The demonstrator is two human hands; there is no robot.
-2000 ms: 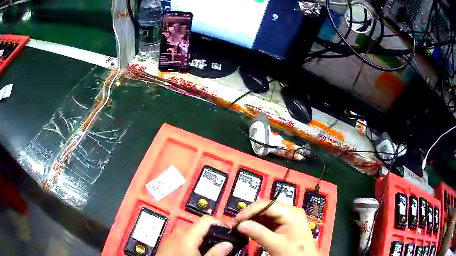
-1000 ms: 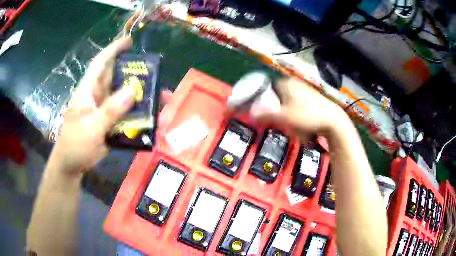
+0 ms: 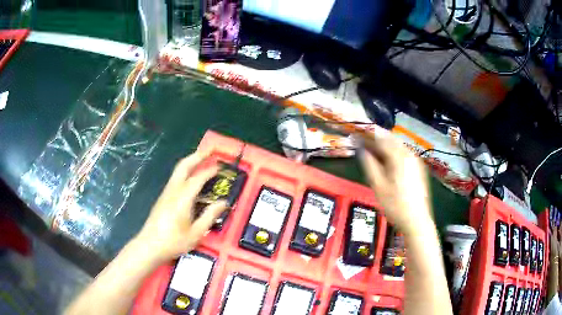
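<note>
The red tray lies in front of me with black labelled units in its pockets. My left hand is at its top-left pocket, on a black unit with its gold-printed face up. A thin dark lead shows at the unit's upper end. The pocket's floor is hidden. My right hand is blurred above the tray's upper right, fingers apart, with nothing clearly seen in it. The white-grey barcode scanner with orange tape lies on the mat behind the tray, left of my right hand.
Another filled red tray stands at right, with a second scanner beside it. Behind are two black mice, a phone, a monitor and tangled cables. Shiny tape covers the mat at left.
My left hand has lowered the black unit from above the tray's left side to the top-left pocket. My right hand has let go of the scanner, which now lies on the mat.
</note>
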